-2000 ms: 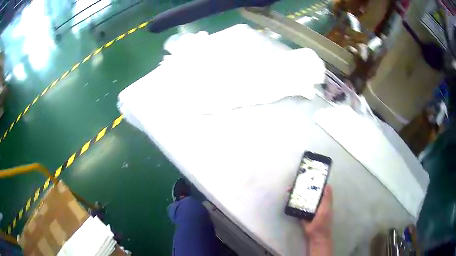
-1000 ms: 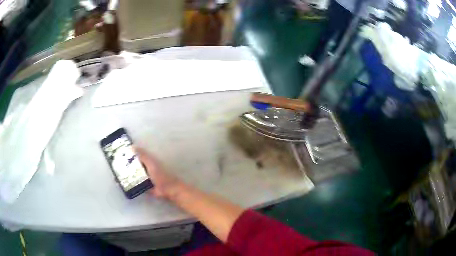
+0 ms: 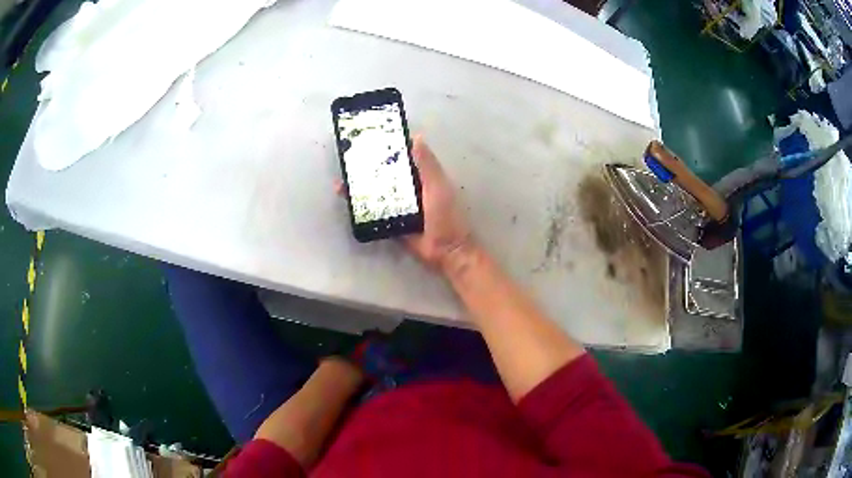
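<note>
A black smartphone point(image 3: 378, 166) with a bright, lit screen is held upright over the middle of the pale table point(image 3: 271, 177). My right hand point(image 3: 437, 210) grips it from its right side and behind, with a fingertip showing at its left edge. My left forearm shows low in front of my body; the left hand point(image 3: 360, 359) is mostly hidden near my lap, below the table edge, and its fingers cannot be made out.
A rumpled white garment point(image 3: 112, 70) lies at the table's far left. A folded white piece point(image 3: 523, 47) lies along the far edge. A steam iron point(image 3: 663, 201) with a wooden handle sits at the right beside a metal rest point(image 3: 715, 280). Cardboard point(image 3: 56, 443) stands at lower left.
The view has swung back and down, so my body and left forearm now show. My right hand still holds the lit phone.
</note>
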